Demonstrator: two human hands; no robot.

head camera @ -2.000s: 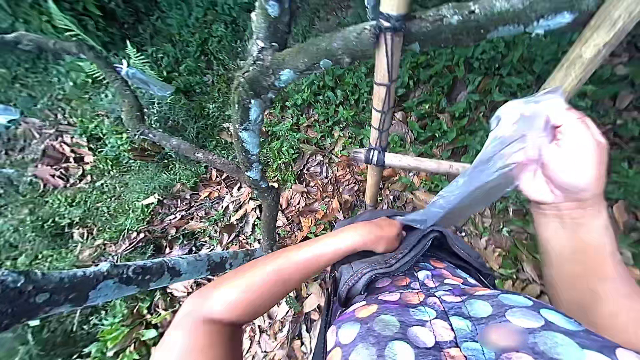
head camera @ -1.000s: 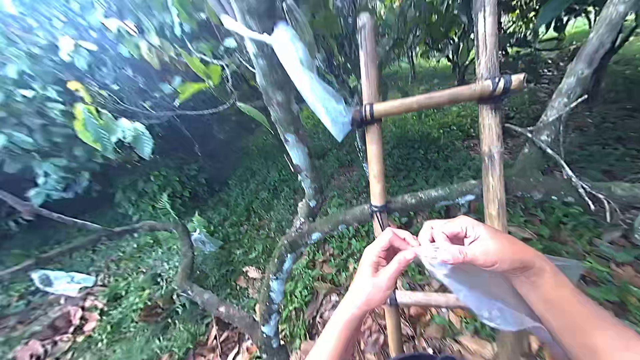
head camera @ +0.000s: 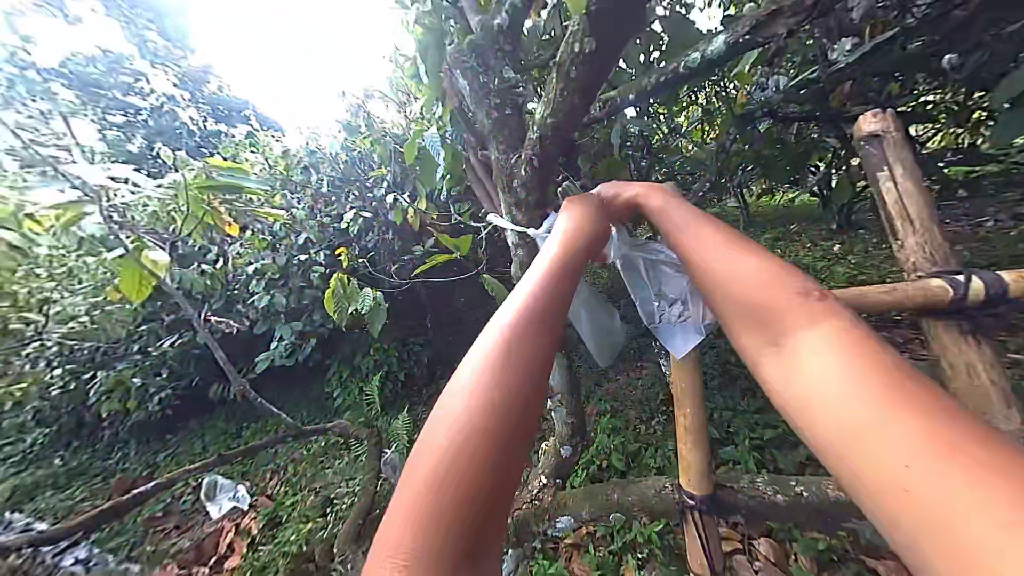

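Observation:
Both my arms reach forward and up to the trunk of a mossy tree. My left hand and my right hand meet in front of it, at the gathered top of a clear plastic bag that hangs below them. My right hand grips this bag; what my left fingers hold is hidden by the hand. Another plastic bag hangs behind my left wrist, and a twisted white plastic strip runs left from my hands beside the trunk.
A bamboo ladder's rail stands below the bag, its rung lashed with black cord to a thick post on the right. A low branch crosses at the left, near a plastic bag on the ground. A mossy limb lies low across the middle.
My hands have moved up to the trunk, beside the bag hanging there. At first they were apart at my waist, with plastic stretched between them. The view has tilted up.

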